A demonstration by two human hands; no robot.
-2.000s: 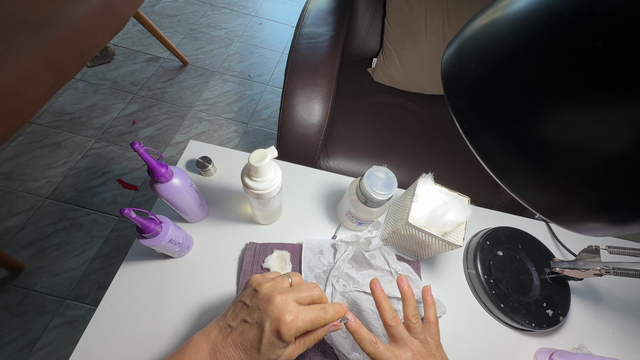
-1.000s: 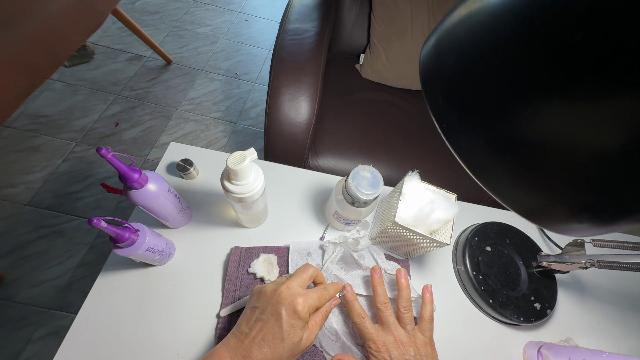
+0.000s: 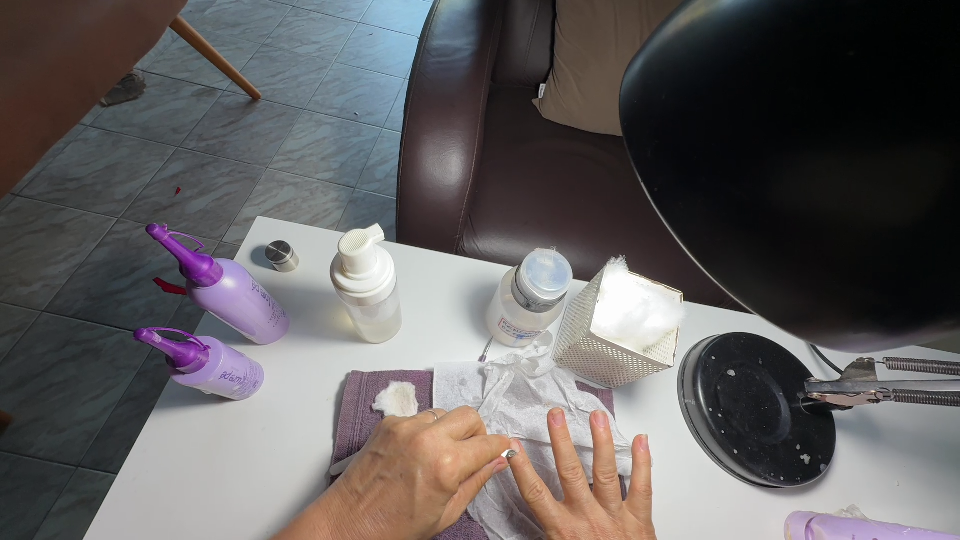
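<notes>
My left hand pinches a small metal nail tool, most of it hidden by the fingers; its tip is at the index fingertip of my right hand. The right hand lies with fingers spread, palm down, over a crumpled white tissue. Under the tissue is a folded purple towel, with a cotton piece on it just beyond my left hand. A pale, thin tool sticks out left of my left wrist.
Two purple squeeze bottles, a metal cap, a foam pump bottle and a clear dispenser bottle stand beyond. A perforated holder contains cotton. Right: black lamp head, round base, purple bottle.
The pale, thin tool beside my left wrist shows one second ago and now, but not two seconds ago. My left hand stays at the right index fingertip. The view has shifted slightly.
</notes>
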